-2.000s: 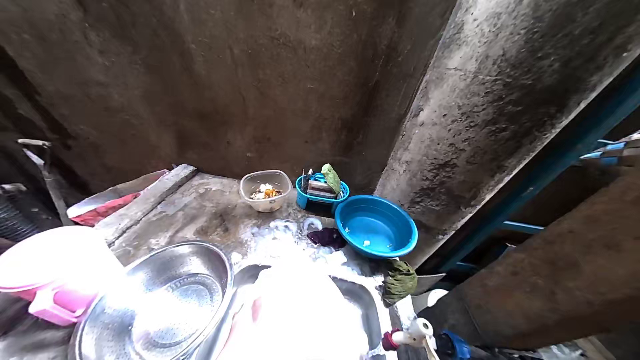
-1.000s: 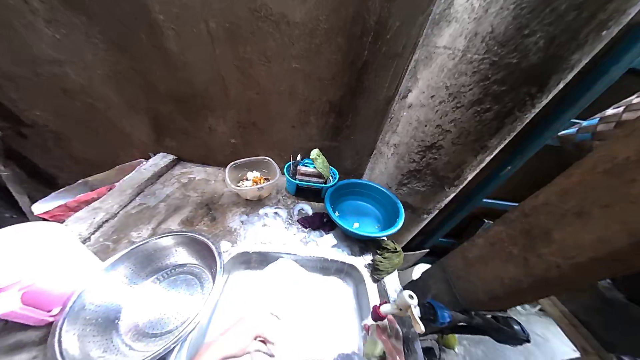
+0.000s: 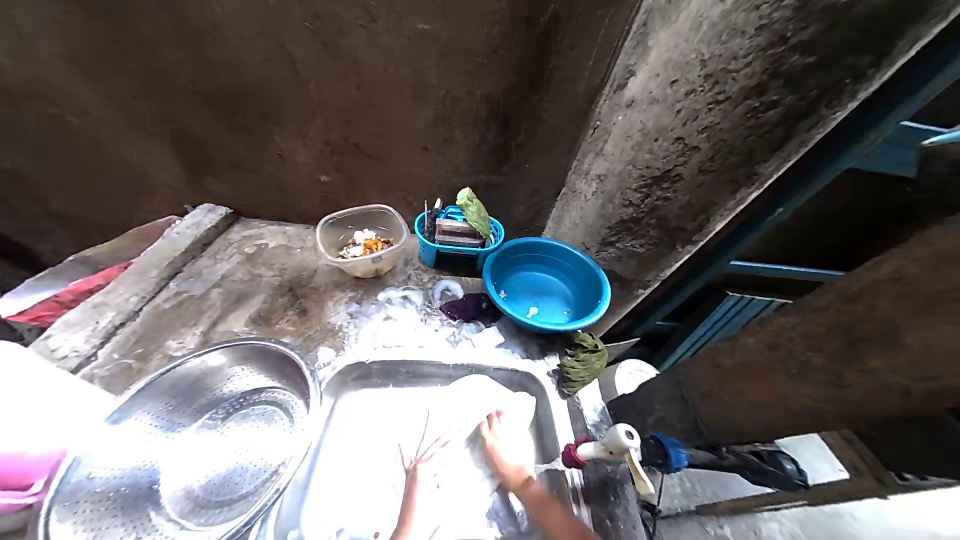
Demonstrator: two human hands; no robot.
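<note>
Both hands are over a metal sink [image 3: 551,409] whose inside is washed out by glare. My left hand [image 3: 421,466] lies with fingers spread over the bright white area, its edges overexposed. To its right, my right hand [image 3: 496,446] rests on a white item [image 3: 480,397], perhaps cloth or suds, with its fingers partly apart. Whether either hand grips anything is lost in the glare. A white tap [image 3: 619,442] with a red fitting stands at the sink's right side. White foam [image 3: 397,319] and a dark purple cloth [image 3: 471,309] lie behind the sink.
A perforated steel basin [image 3: 289,367] stands left of the sink, beside a pink container [image 3: 26,469]. Behind are a clear tub [image 3: 330,244] with scraps, a small blue basket [image 3: 427,247], and a blue basin [image 3: 592,292]. Green crumpled cloth [image 3: 581,364] lies near the sink's right rear corner.
My right hand has moved from beside the tap to over the sink. My left hand remains in the sink area, its fingers now spread.
</note>
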